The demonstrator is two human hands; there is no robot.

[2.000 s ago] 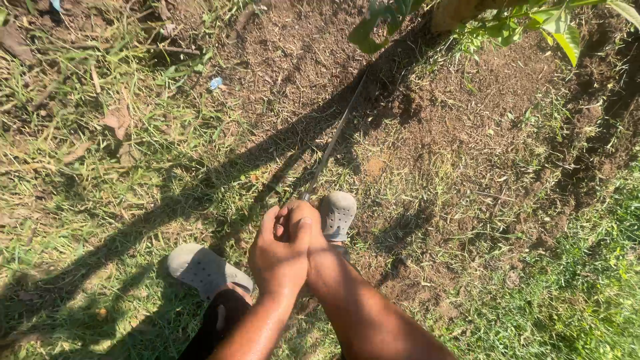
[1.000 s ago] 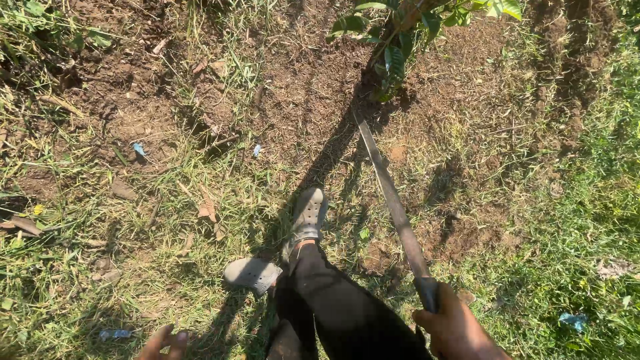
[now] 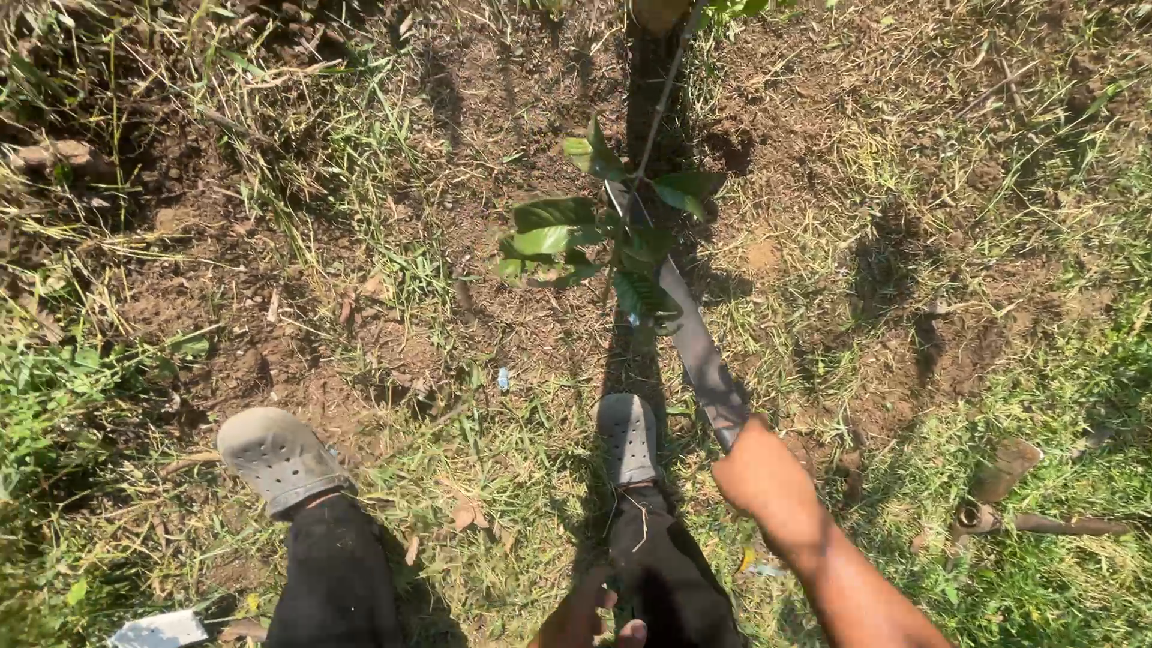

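Observation:
My right hand (image 3: 765,472) is closed round the handle of a machete (image 3: 697,346). Its long dark blade slants up and left from my fist, and its far part passes beneath the leaves of a thin leafy branch (image 3: 668,99). Green leaves (image 3: 553,225) hang left of the blade, nearer the camera than the soil. At the bottom edge, in front of my dark trouser leg, my left hand (image 3: 594,616) shows partly, fingers apart, holding nothing.
Grey perforated clogs (image 3: 279,454) are on my feet, on cut grass and soil. At the right lies a rusty metal tool head (image 3: 981,517) with a socket. A white piece (image 3: 160,630) lies bottom left. A trunk (image 3: 660,13) stands at the top edge.
Two seconds ago my hands were together; now they are apart. Since one second ago the machete blade has come under the leaves, and my feet stand wider apart. The view has shifted.

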